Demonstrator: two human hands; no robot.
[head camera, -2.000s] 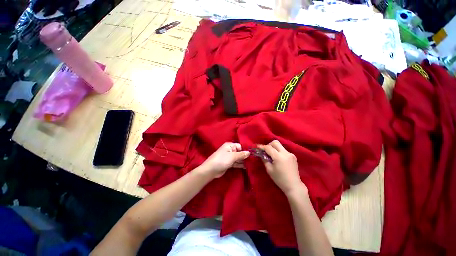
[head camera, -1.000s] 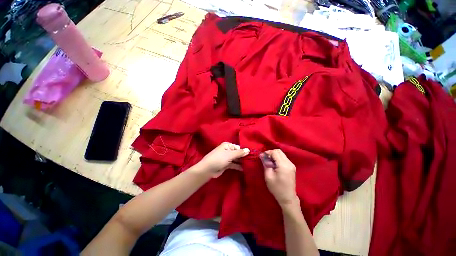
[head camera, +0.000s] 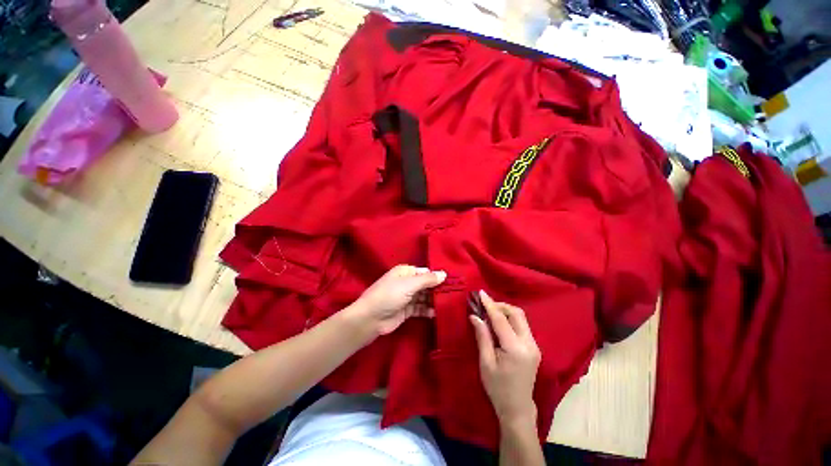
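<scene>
A red garment (head camera: 547, 250) lies spread over the pale table, with a black band with yellow pattern (head camera: 521, 175) and a dark cuff band (head camera: 413, 157) on it. My left hand (head camera: 398, 298) pinches a narrow seam edge of the garment between thumb and fingers. My right hand (head camera: 507, 350) holds a small dark tool (head camera: 477, 306), its tip just right of the pinched edge; most of the tool is hidden in the fingers. A pale loose thread (head camera: 271, 258) lies on the red cloth at left.
A black smartphone (head camera: 174, 227), a pink bottle (head camera: 123, 73) and a pink plastic bag (head camera: 77, 130) are at left. A slim dark tool (head camera: 298, 17) lies at the upper left. Another red garment (head camera: 743, 300) is at right. White papers (head camera: 665, 91) lie at the far edge.
My right hand has turned and moved slightly down and away from the pinched edge, and the dark tool shows more clearly. My left hand keeps its pinch. The whole view has shifted.
</scene>
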